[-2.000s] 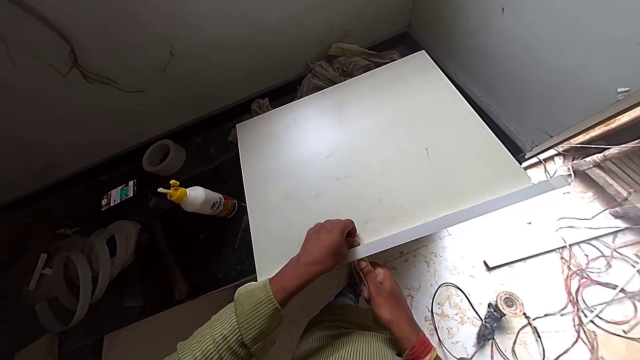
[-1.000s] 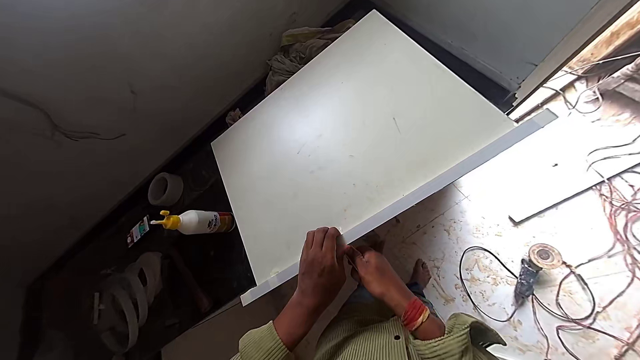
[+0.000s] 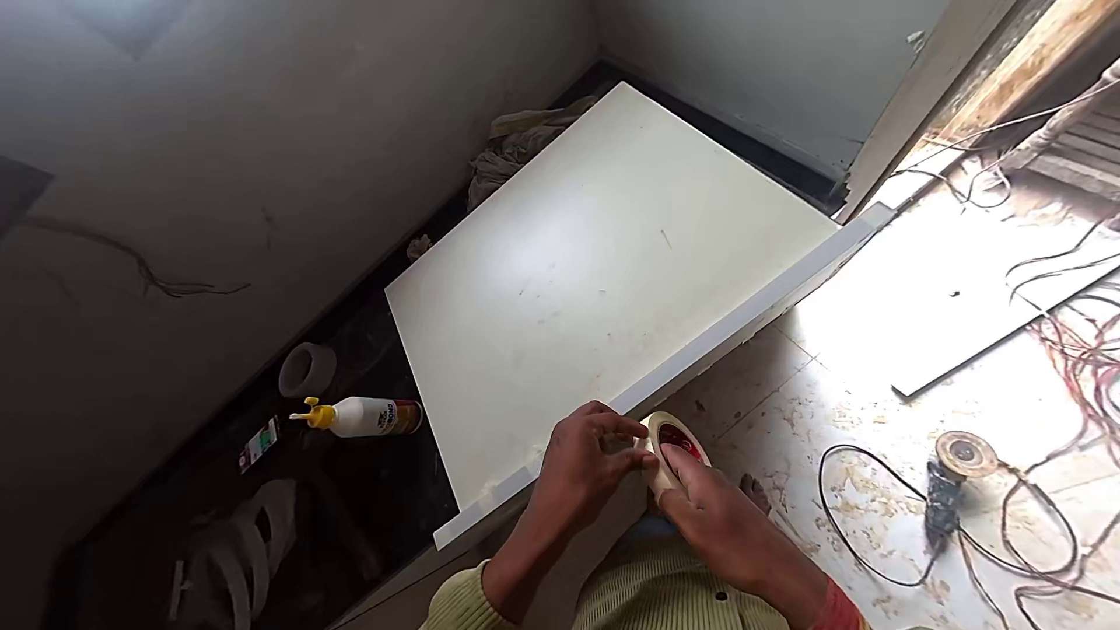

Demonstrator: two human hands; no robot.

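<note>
A roll of masking tape [image 3: 675, 442] is gripped by my right hand [image 3: 722, 516], with the thumb in its core. My left hand [image 3: 586, 464] is at the roll's left side, its thumb and fingertips pinched there; whether they hold the tape's end is hard to tell. Both hands are by the near edge of a white laminated board [image 3: 595, 289]. A pale edge strip [image 3: 744, 319] runs along that edge and sticks out past both corners. Short bits of tape [image 3: 507, 484] cross the strip near its left end.
Left of the board, a glue bottle with a yellow cap [image 3: 363, 416], a tape roll [image 3: 307, 370], a phone-like item [image 3: 259, 444] and coiled strips [image 3: 254, 551] lie on the dark surface. An angle grinder [image 3: 949, 490], tangled cables [image 3: 1085, 350] and another white panel [image 3: 1006, 306] are on the floor.
The masking tape roll has come into sight in my right hand. My left hand has moved off the strip's edge to the roll. The view has shifted.
</note>
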